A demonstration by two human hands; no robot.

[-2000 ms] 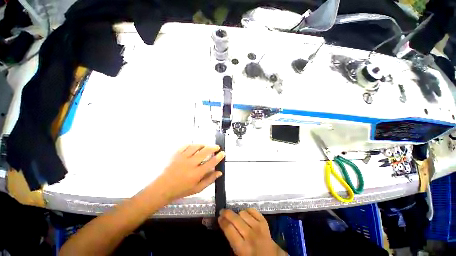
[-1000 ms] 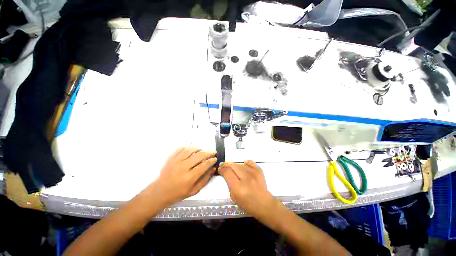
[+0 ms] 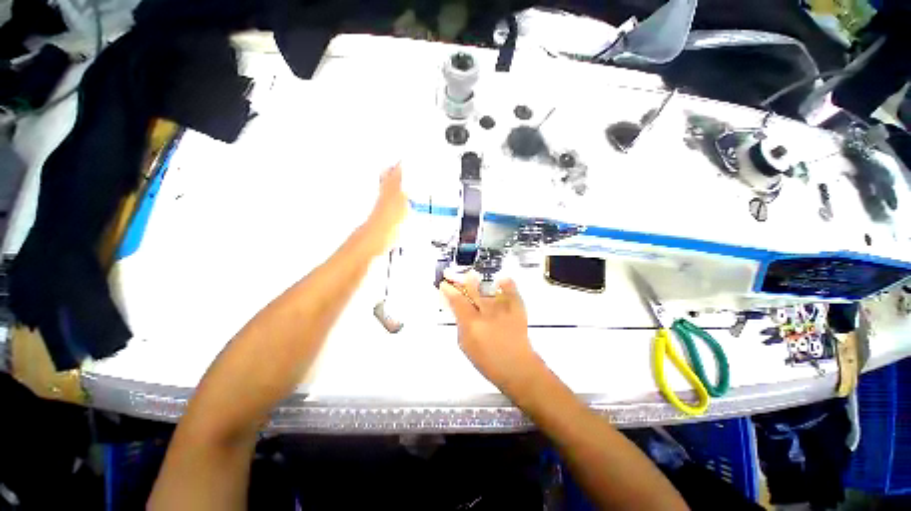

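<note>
The white sewing machine head with a blue stripe (image 3: 659, 245) lies across the table. My right hand (image 3: 489, 324) is just in front of the presser foot area, with thumb and fingertips close together at a small dark piece (image 3: 443, 269) near the needle. Whether it grips that piece is hard to tell. My left hand (image 3: 392, 195) reaches beyond the left end of the machine head, partly hidden behind it; what it holds cannot be seen. A thin lever with a brownish tip (image 3: 388, 317) stands left of the foot.
Scissors with yellow and green handles (image 3: 681, 367) lie right of my right hand. Small shiny parts (image 3: 805, 334) lie farther right. Black cloth (image 3: 60, 220) drapes over the left side. A ruled tape (image 3: 330, 417) runs along the front edge. Blue crates (image 3: 879, 419) are below.
My left hand has moved from the strip forward to behind the machine's left end. My right hand has moved forward to the foot. The strip in front of the foot no longer shows; the brown-tipped lever now does.
</note>
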